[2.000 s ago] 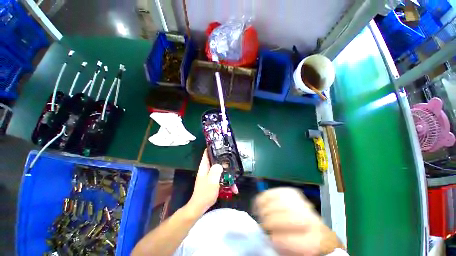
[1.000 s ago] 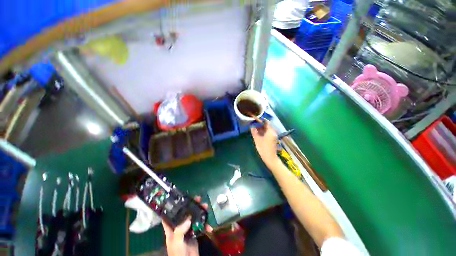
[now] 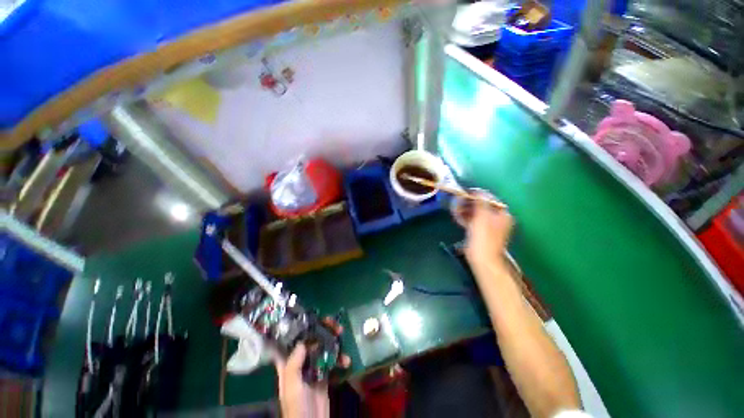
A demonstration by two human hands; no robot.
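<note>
My left hand point(image 3: 300, 377) holds a black lock panel housing point(image 3: 285, 325), its open back with electronics facing up. A white connector cable point(image 3: 249, 265) trails from it to the upper left. The white grease bucket point(image 3: 418, 194) with brown contents stands at the back right. A thin wooden grease brush point(image 3: 457, 192) slants from inside the bucket over its rim to my right hand point(image 3: 489, 229), whose fingers close around its outer end. Blur hides the exact finger grip. A flat metal block point(image 3: 374, 335) with a small pale round piece on it lies right of the housing.
Blue bins point(image 3: 371, 200) and a brown divided tray point(image 3: 306, 245) line the bench's back, with a red bag point(image 3: 322, 181) behind. Several black housings point(image 3: 135, 367) lie at left. A white cloth point(image 3: 243, 347) lies beside the held housing. The green conveyor point(image 3: 563, 204) runs along the right.
My right hand came up from near my body to the bucket, then moved right with the brush's outer end. The housing in my left hand moved left and tilted. The camera view swung right and up.
</note>
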